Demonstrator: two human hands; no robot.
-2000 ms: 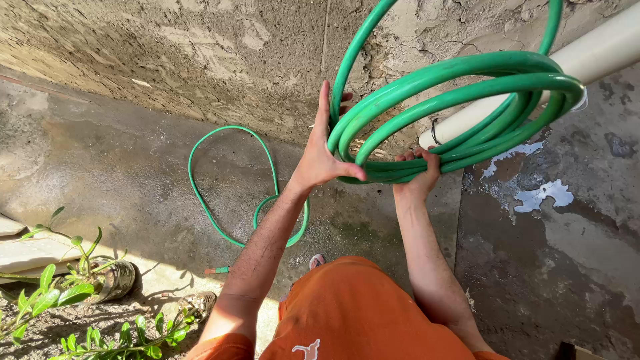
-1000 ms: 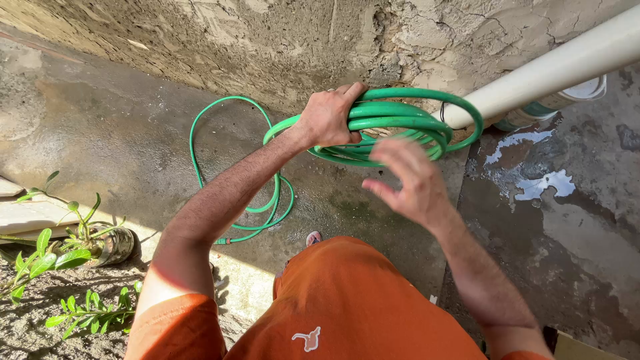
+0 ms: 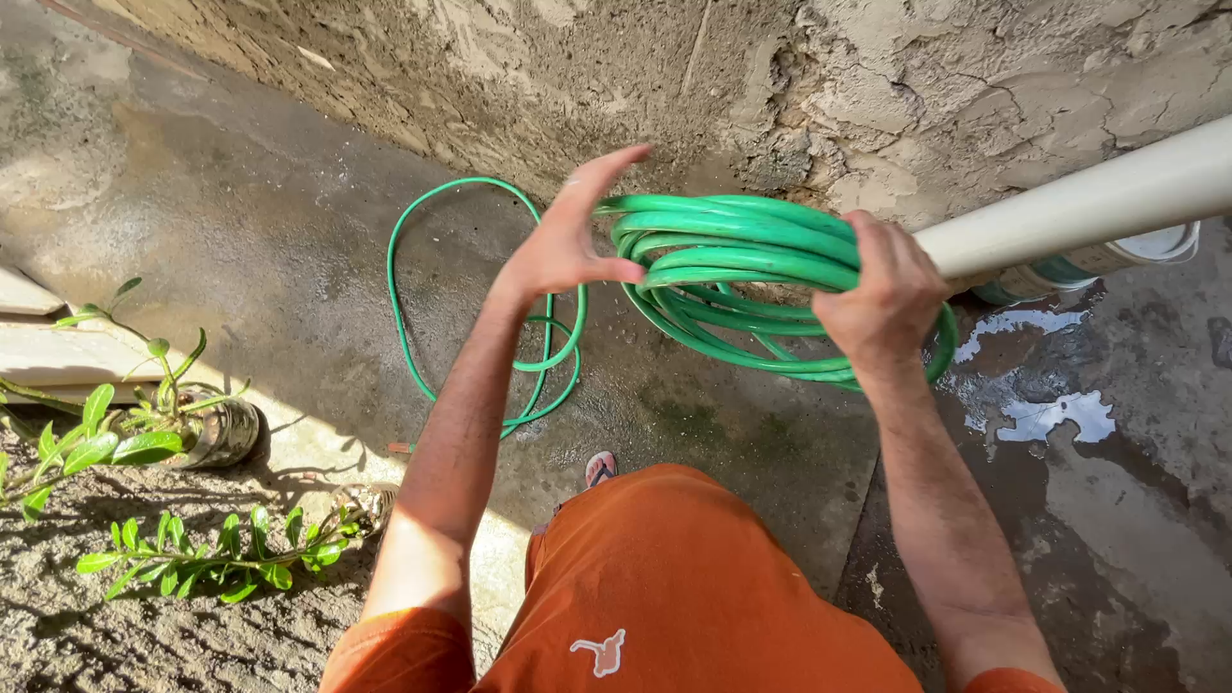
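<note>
A coiled green garden hose hangs in front of me, its loops gathered in my right hand, whose fingers wrap the right side of the coil. My left hand is at the coil's left end, thumb and fingers spread apart; the thumb tip is beside the loops, and whether it touches them I cannot tell. From the coil a length of the same hose runs down to loose loops on the wet concrete floor. The hose's end with an orange-brown fitting lies left of my left forearm.
A rough plaster wall rises ahead. A white pipe slants in from the right, over a bucket. Puddles lie at the right. Potted plants and soil are at the lower left.
My right hand, blurred below the coil one second ago, now grips its right side. My left hand was closed on the coil's left part and has let go, its fingers spread.
</note>
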